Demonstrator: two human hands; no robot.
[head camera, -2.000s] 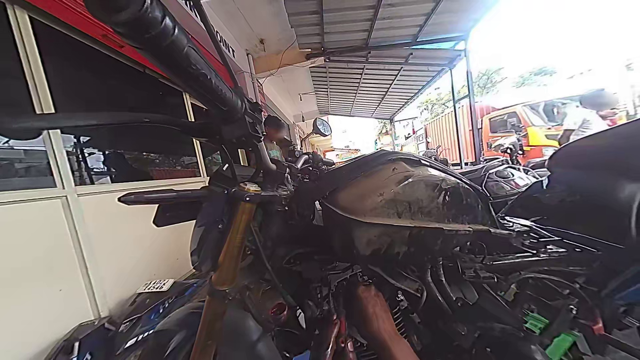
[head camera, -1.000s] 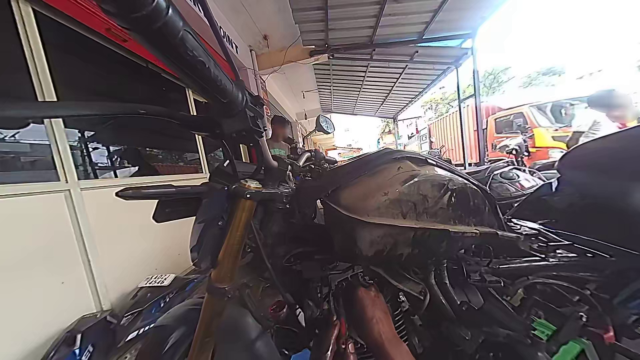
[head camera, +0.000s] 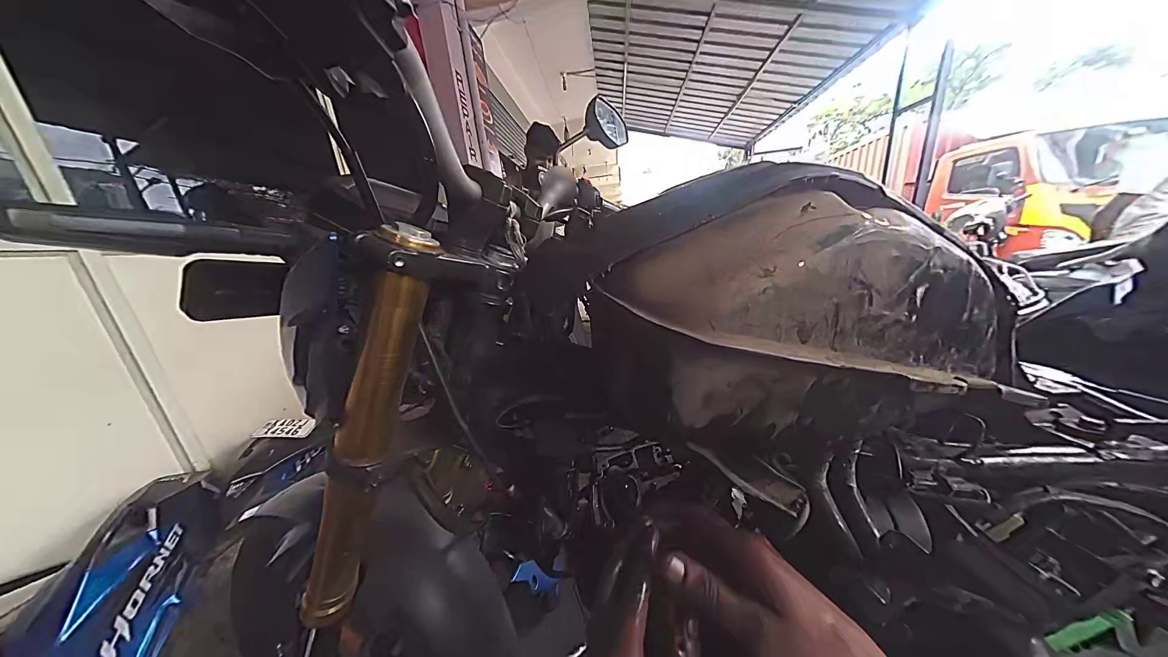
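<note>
A motorcycle's bare, scuffed fuel tank (head camera: 803, 283) fills the middle and right of the head view. Below it, my right hand (head camera: 757, 584) is beside the engine area, thumb and fingers curled; shadow hides whether they hold anything. Dark, greasy fingers, apparently of my left hand (head camera: 630, 584), are close against it at the bottom, mostly cut off by the frame. Just above both hands are dark engine-top parts (head camera: 630, 470) under the tank. The gold fork tube (head camera: 370, 392) stands left of the hands, with the front fender (head camera: 411, 566) at its foot.
The handlebar (head camera: 146, 233) juts out to the left, and a round mirror (head camera: 606, 122) rises behind. Exposed wiring (head camera: 1022, 538) lies right of the hands. A blue-and-black motorcycle (head camera: 119, 584) is at lower left. A person (head camera: 542, 146) is beyond the handlebar.
The view has moved nearer to the fork and tank. My right hand's curled fingers now show below the tank; a second before, the forearm reached in with its fingers hidden among the parts.
</note>
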